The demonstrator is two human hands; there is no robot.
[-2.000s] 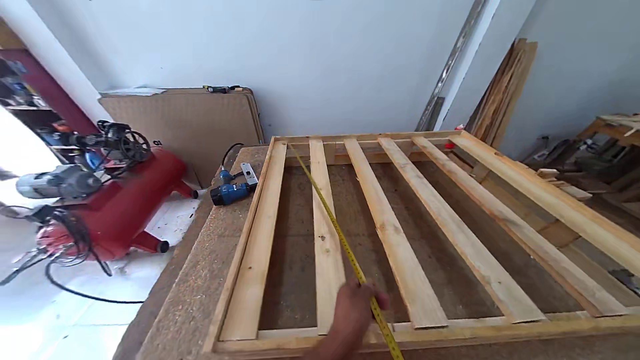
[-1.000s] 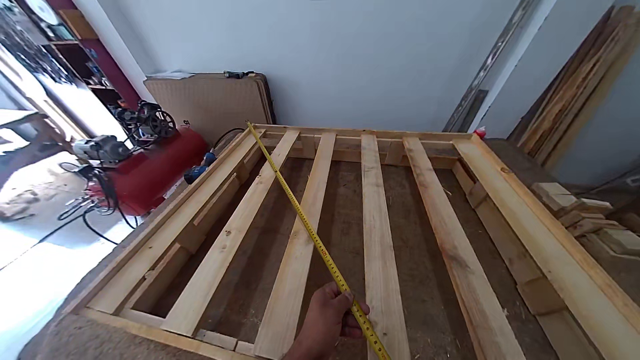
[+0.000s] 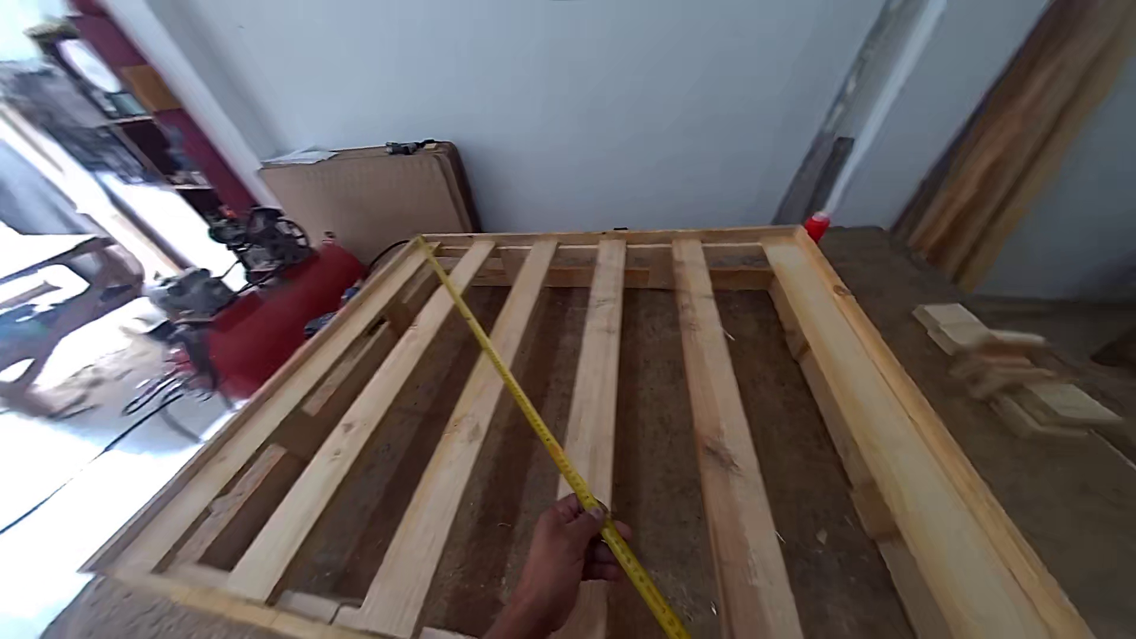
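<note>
My left hand point(image 3: 572, 559) grips the blade of a yellow tape measure point(image 3: 519, 395) between thumb and fingers, above the slats of a wooden frame point(image 3: 887, 417). The blade runs diagonally from the frame's far left corner, through my left hand, and out of view at the bottom edge. Its case is not visible. Beneath the hand lies a pale wooden slat point(image 3: 596, 355); a knotted slat point(image 3: 723, 444) is to its right. My right hand is out of view.
A red air compressor point(image 3: 284, 311) stands left of the frame. Cardboard point(image 3: 364, 195) leans on the back wall. A red-capped object point(image 3: 816, 225) is by the far right corner. Wood offcuts point(image 3: 1012, 364) lie at right, with boards point(image 3: 1021, 142) leaning behind.
The view has shifted toward the frame's right side. My left hand still holds the tape blade, which now crosses more slats than two seconds ago.
</note>
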